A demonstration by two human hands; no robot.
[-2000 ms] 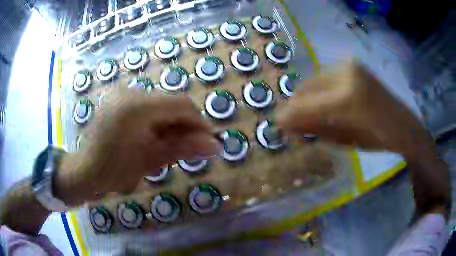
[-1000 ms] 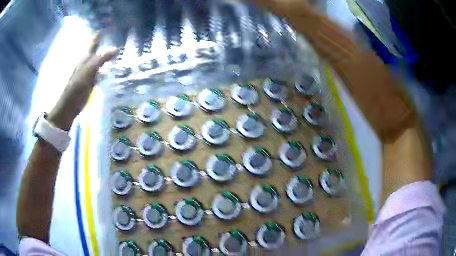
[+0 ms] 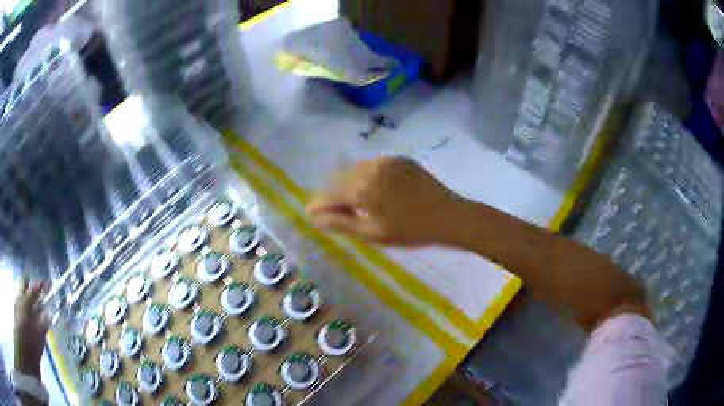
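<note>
A flat blister tray (image 3: 361,349) lies at lower left over brown cardboard, with rows of round speaker drivers (image 3: 302,301), white rings and grey centres, in its pockets. Behind it is a clear slotted tray (image 3: 75,170), tilted and blurred. My right hand (image 3: 385,202) is over the white tabletop right of the tray, fingers curled and blurred; whether it holds anything cannot be told. My left hand (image 3: 30,317) is small at the left edge, by the trays' left side, its grip unclear.
A blue bin (image 3: 389,87) with papers (image 3: 337,51) stands at the back. Small dark tools (image 3: 379,125) lie before it. Ridged clear stacks stand at back left (image 3: 179,63) and right (image 3: 548,87). Dimpled trays (image 3: 651,230) are beyond the table's right edge. Yellow tape (image 3: 397,297) marks the table.
The view has swung right, bringing in the blue bin and right-hand stacks. My right hand has moved from the slotted tray's far right side to the tabletop beside the flat tray.
</note>
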